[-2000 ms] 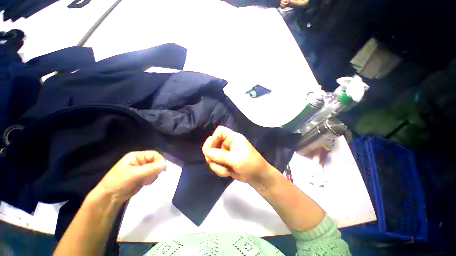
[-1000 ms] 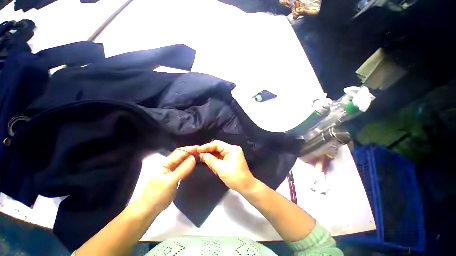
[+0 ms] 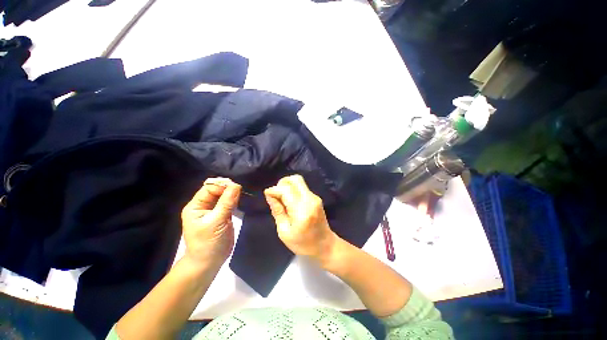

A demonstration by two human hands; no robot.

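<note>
A dark coat (image 3: 113,206) lies spread before me, its shiny crinkled lining (image 3: 259,149) showing at the middle. My left hand (image 3: 211,222) and my right hand (image 3: 299,216) are above its near part, a short gap apart, with thumbs and fingertips pinched. A faint, thin strand, apparently thread, shows in the gap between the fingertips. I cannot make out a needle. Neither hand grips the coat.
A white table (image 3: 333,53) lies under the coat. A small dark piece with a pale green reel (image 3: 338,119) lies beyond it. At right are a spray bottle (image 3: 459,126), a metal flask (image 3: 436,169), a slim dark red tool (image 3: 388,239) and a blue crate (image 3: 526,246).
My hands came together from apart, then separated slightly, the left hand now more upright. The coat keeps about the same shape. The red tool shows more fully than at first.
</note>
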